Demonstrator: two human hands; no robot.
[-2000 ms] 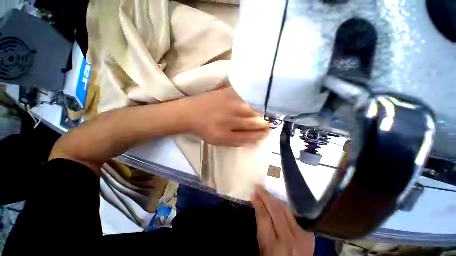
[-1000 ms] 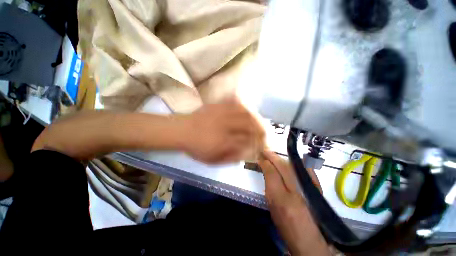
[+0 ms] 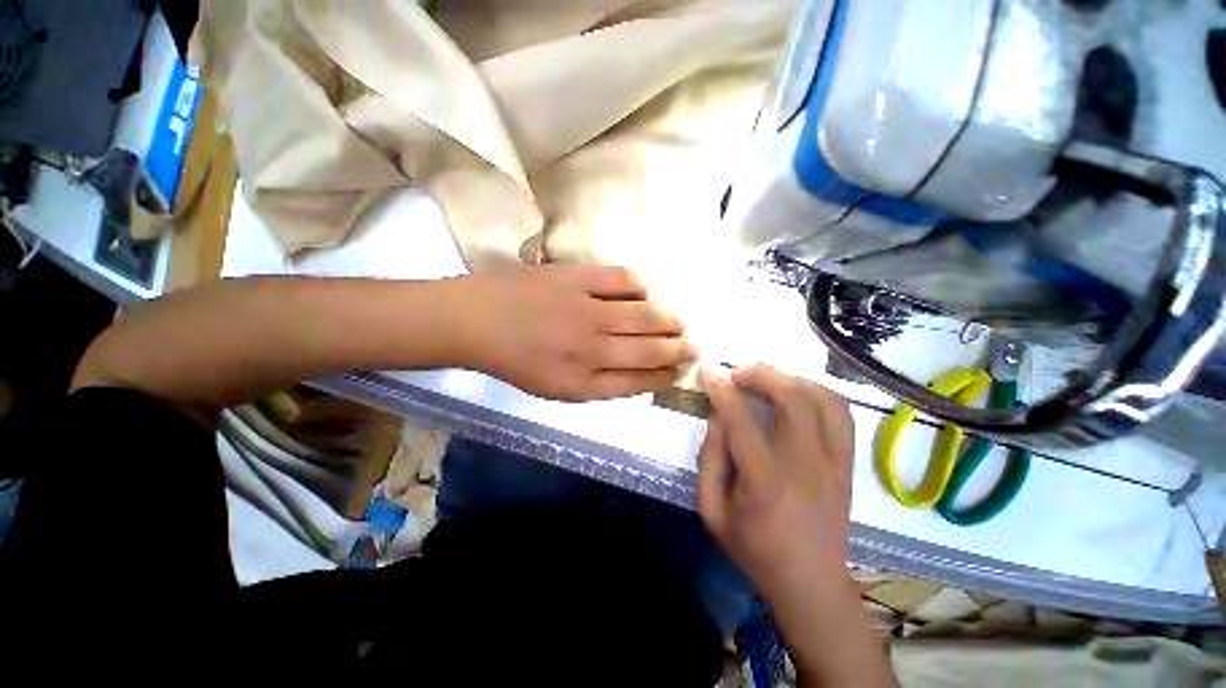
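Observation:
A large beige cloth [image 3: 592, 188] lies crumpled across the table behind and under my left hand, its part near the needle washed out by glare. My left hand [image 3: 585, 331] rests palm down on the cloth's near edge, fingers pointing right. My right hand [image 3: 777, 450] pinches the cloth's near corner with thumb and forefinger, close to the left fingertips. The white sewing machine head with a blue stripe [image 3: 928, 108] stands at the right. Its needle area [image 3: 787, 269] is small and partly lost in glare.
Scissors with yellow and green handles [image 3: 952, 450] lie right of my right hand. A ruler strip [image 3: 538, 450] runs along the table's front edge. A tan bar [image 3: 202, 222] and a blue and white box [image 3: 168, 135] are at the left. Cloth pieces [image 3: 289, 470] hang below.
My left hand has moved left and a little down from beside the needle. My right hand has risen from the front edge to the cloth corner. The view has shifted, showing the scissors.

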